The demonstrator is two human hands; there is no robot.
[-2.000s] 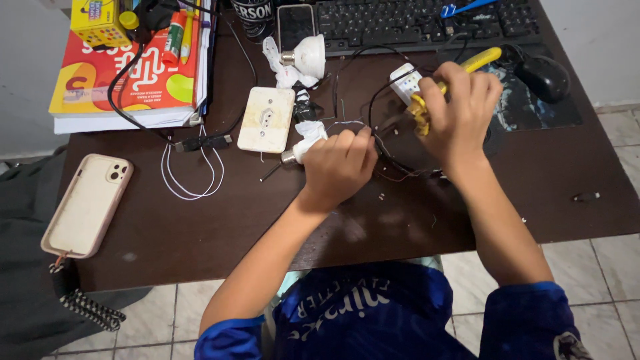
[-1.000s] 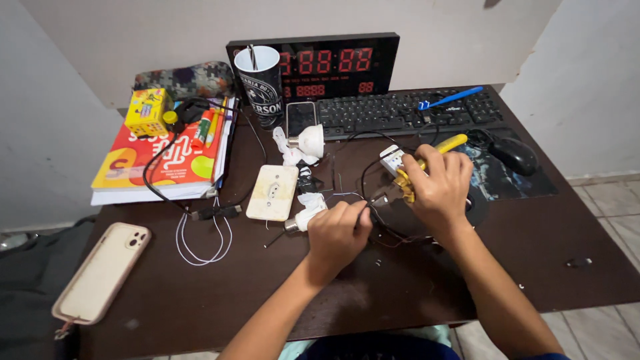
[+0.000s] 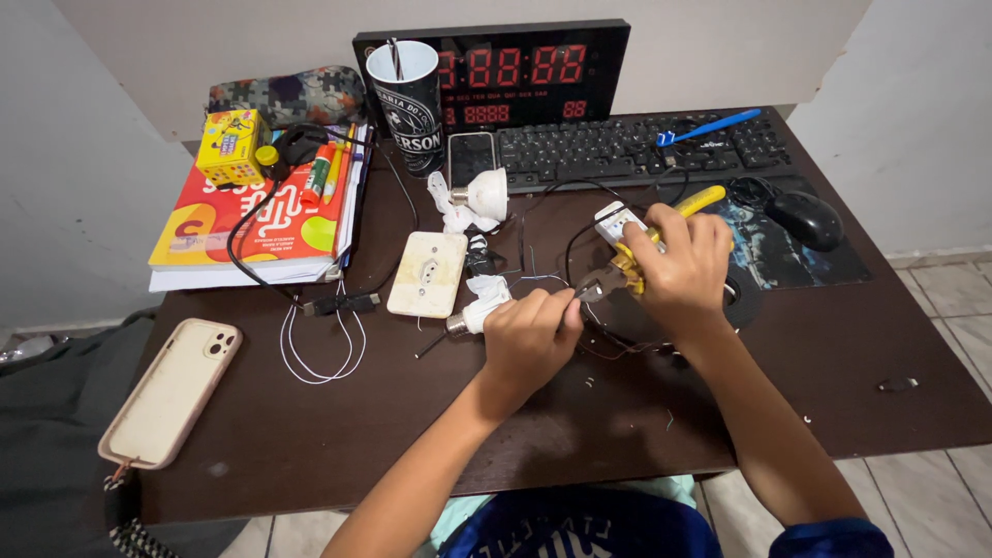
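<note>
My right hand (image 3: 686,267) grips yellow-handled pliers (image 3: 612,280), whose metal jaws meet a dark cable at the fingertips of my left hand (image 3: 531,333). That cable (image 3: 431,345) seems to run through my left fist, with an end showing at its left. Just left of the fist lies a white bulb-like fitting with a metal screw base (image 3: 479,310); a second one (image 3: 487,195) lies farther back. A cream wall socket plate (image 3: 428,275) rests beside them. Behind the pliers is a small white socket piece (image 3: 618,221), partly hidden by my right hand.
A keyboard (image 3: 589,151) with a blue toothbrush (image 3: 709,128), a mouse (image 3: 806,219), a black tape roll (image 3: 742,298) and a tall cup (image 3: 407,108) surround the work. Books (image 3: 248,225) and a phone case (image 3: 172,395) lie left. Loose wires and small scraps dot the table.
The view has tilted up, bringing the digital clock and whole cup into sight. Both hands stay close together, with the pliers' jaws at the cable.
</note>
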